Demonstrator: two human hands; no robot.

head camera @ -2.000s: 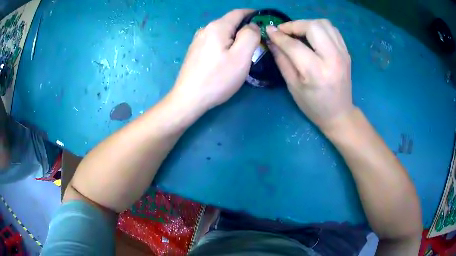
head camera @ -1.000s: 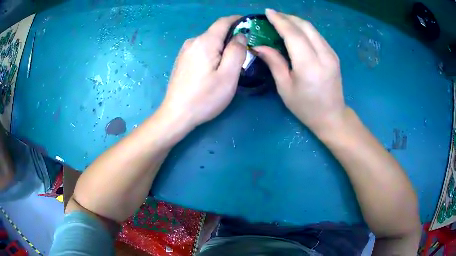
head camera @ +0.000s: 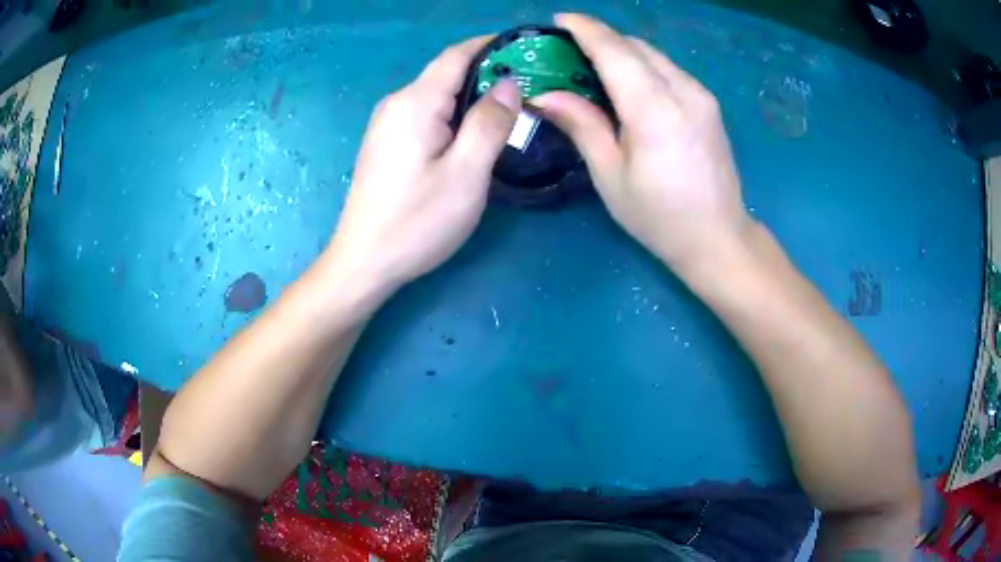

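A round glossy black housing [head camera: 540, 173] lies open side up on the blue-green mat, at the top middle of the view. A green circuit board [head camera: 538, 64] sits in its upper half. A small white block [head camera: 524, 130] shows in the middle of the housing, below the board. My left hand [head camera: 423, 165] grips the housing's left side, its thumb on the board's lower left edge. My right hand [head camera: 659, 143] wraps the right side, fingers over the rim, its thumb at the board's lower edge. The thumbs and fingers hide parts of the rim.
More black housings [head camera: 891, 22] stand on the dark green strip at the top right. Sheets of green boards lie at the far left [head camera: 13, 165] and far right [head camera: 980, 423]. A box with red plastic lining [head camera: 357, 507] is below the table edge. Another person's arm shows at the left.
The hands have shifted slightly left in view with the housing. The right fingers have moved from pinching at the board to around the housing's rim, and more of the board shows.
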